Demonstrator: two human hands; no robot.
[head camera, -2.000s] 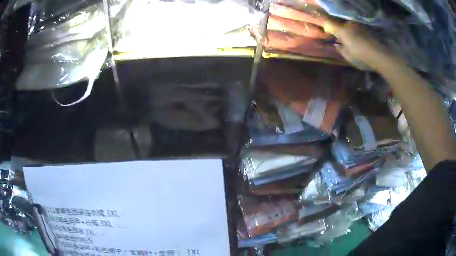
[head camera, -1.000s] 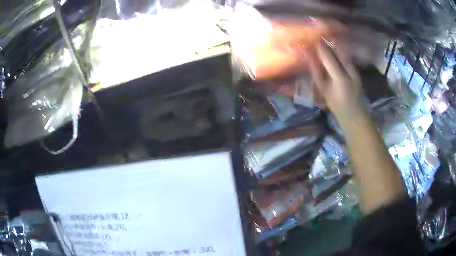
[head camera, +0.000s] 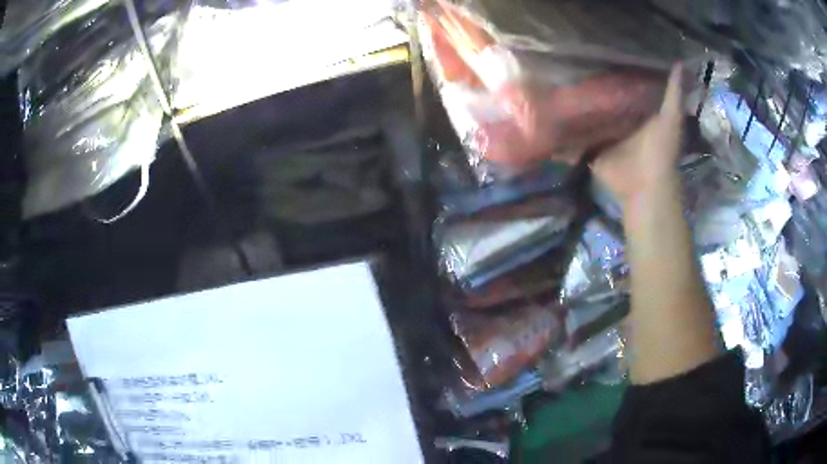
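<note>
My right hand reaches up from the lower right, thumb and fingers at the lower right edge of a coral garment in a polybag. The fingers are partly hidden, so its hold is unclear. The garment hangs over the shelf edge at the top right, its clear plastic glaring. The pick list, a white sheet with blurred printed lines, lies tilted at the lower left, with the clip at its left edge. My left hand is not in view.
Stacked bagged packets fill the shelves at centre right. A dark shelf opening lies left of them under a yellow-edged shelf. A bagged item with a white loop handle hangs at left. Labelled packets crowd the right. Green floor shows below.
The coral garment has come forward and down from its shelf. My right hand has moved down and left with it. The view and the pick list have tilted.
</note>
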